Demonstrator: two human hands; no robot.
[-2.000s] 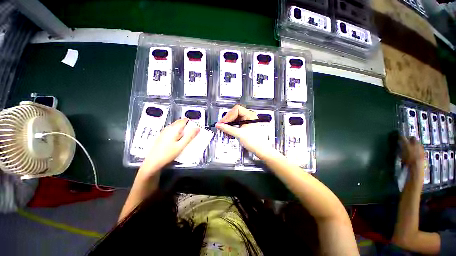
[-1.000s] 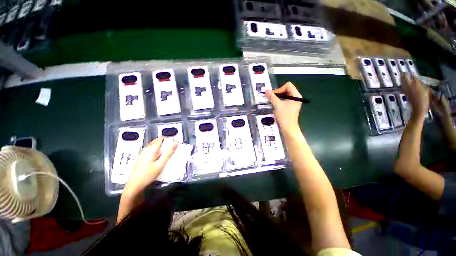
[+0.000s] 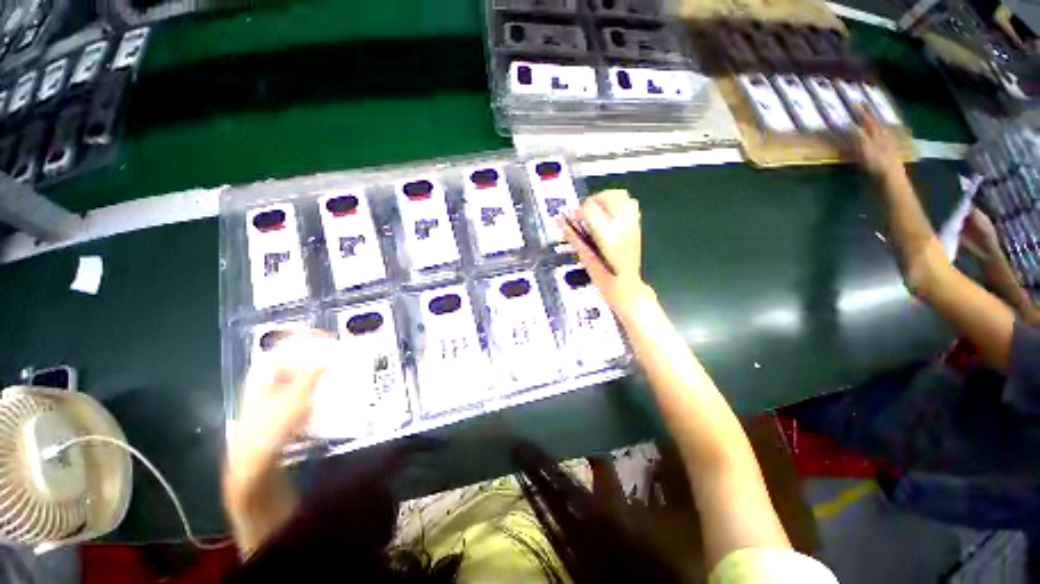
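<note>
A clear tray (image 3: 428, 290) holds two rows of white housings with black ovals, the upper row with red beside them. My right hand (image 3: 610, 242) grips a thin dark tweezer-like tool (image 3: 590, 244), its tip at the upper row's rightmost housing (image 3: 553, 200). The tool tip is too small to tell if it carries a piece. My left hand (image 3: 271, 416) is blurred over the lower left pocket and holds a white sheet (image 3: 338, 399). The sheet partly covers the second lower housing (image 3: 376, 359), and the hand hides most of the first.
A cream fan (image 3: 57, 462) with a white cable and a small device (image 3: 48, 378) stand at left. A paper scrap (image 3: 87, 274) lies upper left. Stacked trays (image 3: 599, 114) are at the far side. A coworker's arm (image 3: 929, 268) reaches to a tray on tan board (image 3: 787, 149) at right.
The view has shifted, moving the tray left and lower. My right hand has gone from the lower middle to the upper right housing. My left hand has moved left across the lower row.
</note>
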